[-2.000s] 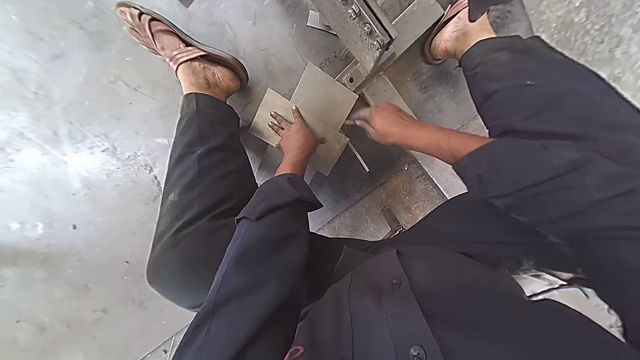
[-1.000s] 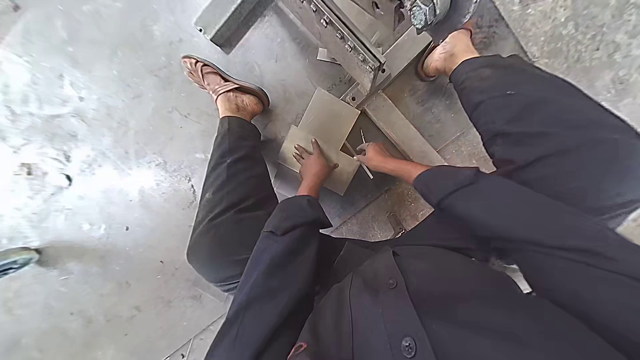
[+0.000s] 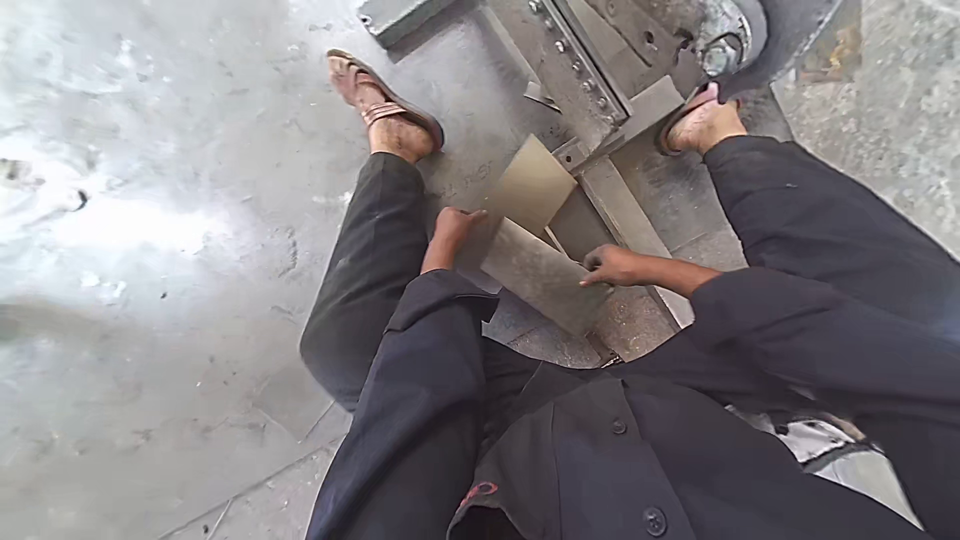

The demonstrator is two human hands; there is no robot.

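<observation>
My right hand [image 3: 615, 267] pinches the right end of a flat grey rectangular sheet [image 3: 546, 279], which lies tilted low between my legs. Close to that sheet's upper left corner is my left hand [image 3: 454, 231], its thumb and forefinger pointing right; whether it touches a sheet is unclear. Beyond them a second, yellowish-grey sheet [image 3: 531, 186] reaches up to the corner of a metal frame. A thin pale strip [image 3: 555, 241] shows between the two sheets, partly hidden by the nearer one.
A metal machine with a row of bolts [image 3: 577, 67] stands ahead, with a metal bar [image 3: 626, 206] running from it toward me. At the top left of it lies a grey metal beam [image 3: 405, 19]. My sandalled feet [image 3: 405, 139] rest on either side.
My left hand has come off the top of the sheets to their left side. The nearer sheet now lies apart from the farther one, and my right hand, earlier at a thin strip, grips its end.
</observation>
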